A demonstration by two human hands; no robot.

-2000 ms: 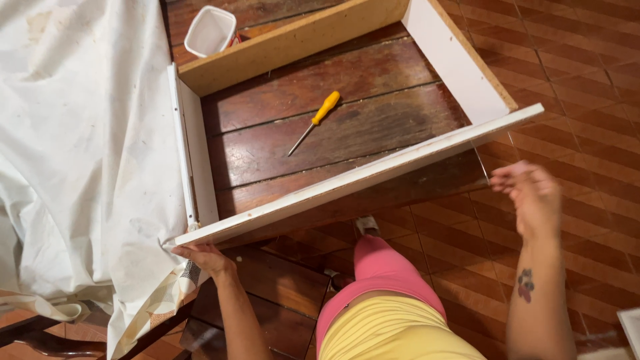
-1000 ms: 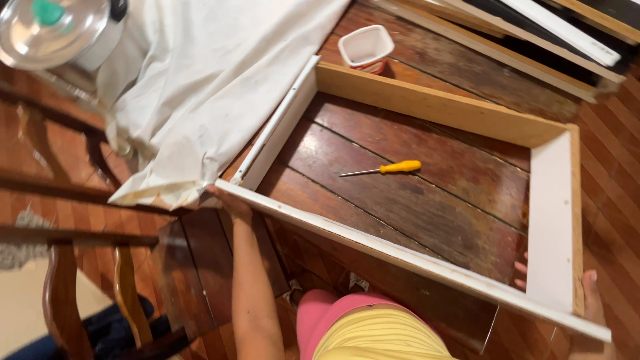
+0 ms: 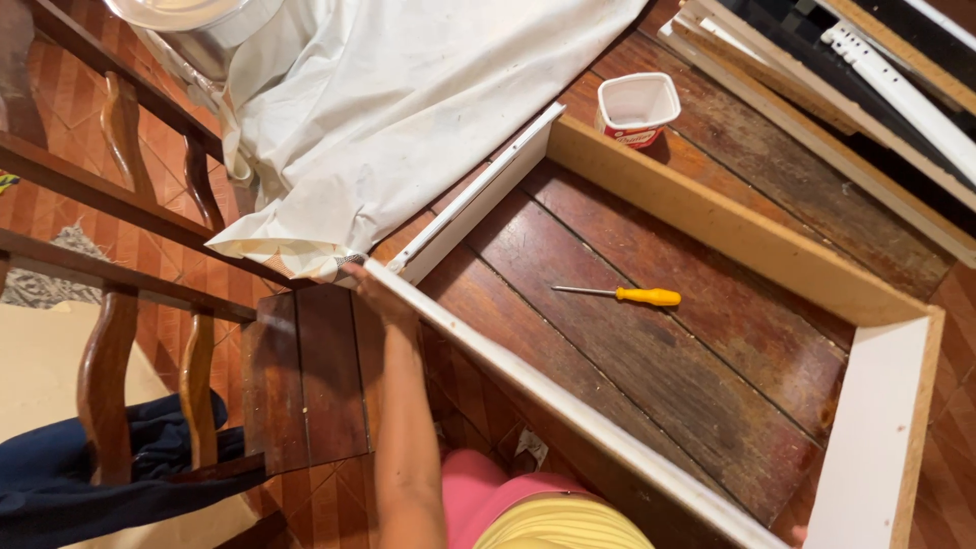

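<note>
A rectangular drawer frame [image 3: 732, 221] of white-faced particleboard lies on the wooden table [image 3: 640, 366], open in the middle so the planks show through. My left hand [image 3: 385, 297] grips its near left corner, by the end of the long white front board. Of my right hand [image 3: 798, 532] only a fingertip shows at the bottom edge, close to the frame's near right corner; the rest is out of view. A white metal drawer runner [image 3: 480, 183] runs along the frame's left side. Inside the frame lies a screwdriver [image 3: 618, 294] with a yellow handle, its shaft pointing left.
Beyond the frame stands a white plastic tub [image 3: 639, 99] with a red label. White cloth [image 3: 427, 99] covers the table's left part, with a metal pot [image 3: 206, 30] at the back. Boards and metal rails [image 3: 823, 107] are stacked at back right. A wooden chair [image 3: 114, 206] stands left.
The drawer frame has turned on the table. My right hand, off the frame two seconds ago, was at its right end one second ago and is now mostly out of view. My left hand stays at the near left corner.
</note>
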